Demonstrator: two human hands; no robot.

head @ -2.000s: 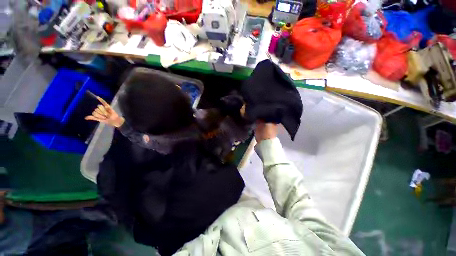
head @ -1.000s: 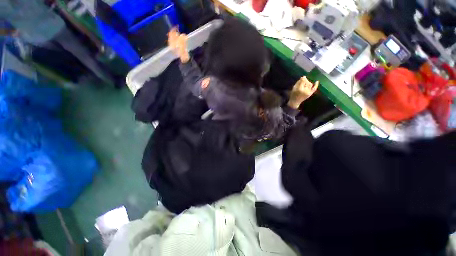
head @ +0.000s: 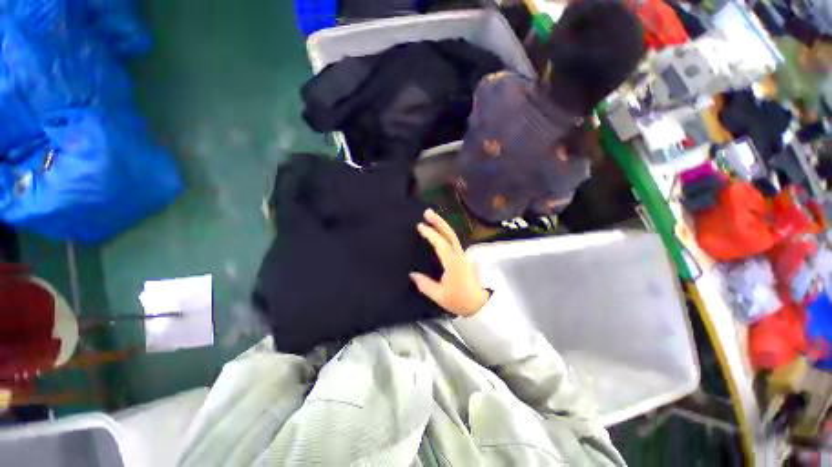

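Note:
A pile of black garments (head: 351, 246) lies against my front, in the middle of the head view. My right hand (head: 453, 269) rests at the pile's right edge, its fingers spread and not closed on cloth. My left hand does not show; its pale green sleeve (head: 251, 392) runs up to the pile's lower left, and the garments may hide the hand.
A white tub (head: 593, 315) stands at the right. Another tub (head: 333, 46) ahead holds black garments. A person (head: 520, 150) sits between it and the sewing bench (head: 721, 365). Blue sacks (head: 91, 169), a white sheet (head: 178, 312) and a stool (head: 64, 333) are left.
The view has turned left. My right hand, earlier holding black cloth out over the white tub, is now at the pile against my front. The other person's raised hands no longer show.

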